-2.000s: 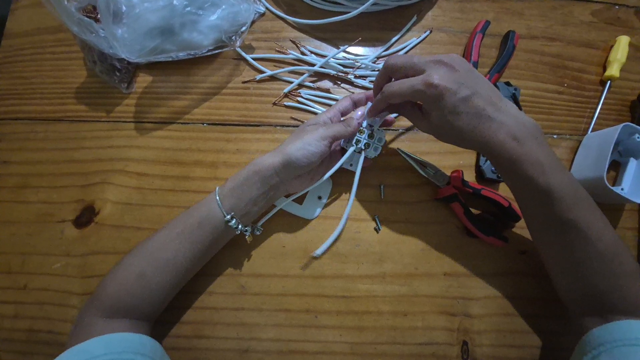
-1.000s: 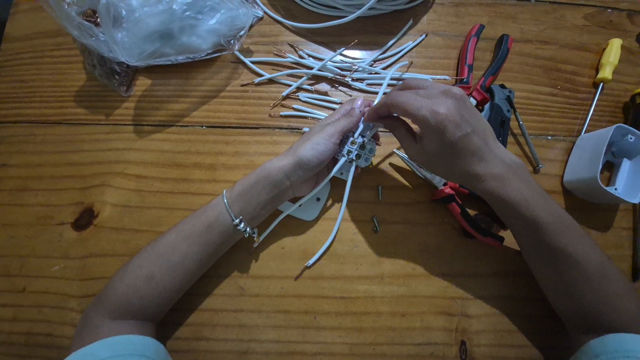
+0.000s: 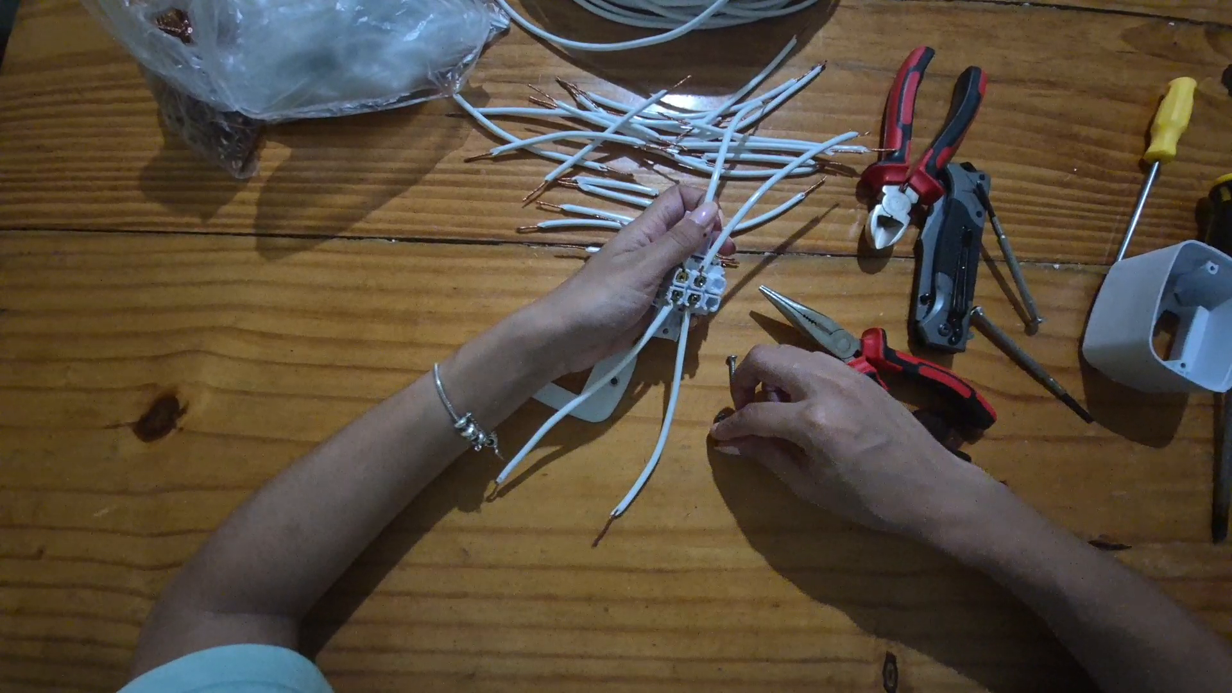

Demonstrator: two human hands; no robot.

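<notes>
My left hand (image 3: 630,274) grips a white screw terminal block (image 3: 695,287) with several white insulated wires in it; two run down toward me, ending in bare copper, and others run up past my fingers. A white plastic plate (image 3: 608,393) lies partly under that hand. To the right, my right hand (image 3: 808,419) is down at the tabletop, thumb and forefinger bent close together near a small screw (image 3: 731,366); whether anything is pinched between the fingertips cannot be told. Needle-nose pliers (image 3: 871,361) with red and black handles lie just behind it.
Cut white wires (image 3: 664,135) with stripped ends lie beyond my left hand. Farther off are a plastic bag (image 3: 337,48) and a cable coil (image 3: 674,14). At right lie diagonal cutters (image 3: 910,164), a grey tool (image 3: 948,260), a yellow-handled screwdriver (image 3: 1169,120) and a white plastic box (image 3: 1145,313).
My right hand has left the wires at the terminal block and moved down and right to the tabletop by the small screws. My left hand still holds the block.
</notes>
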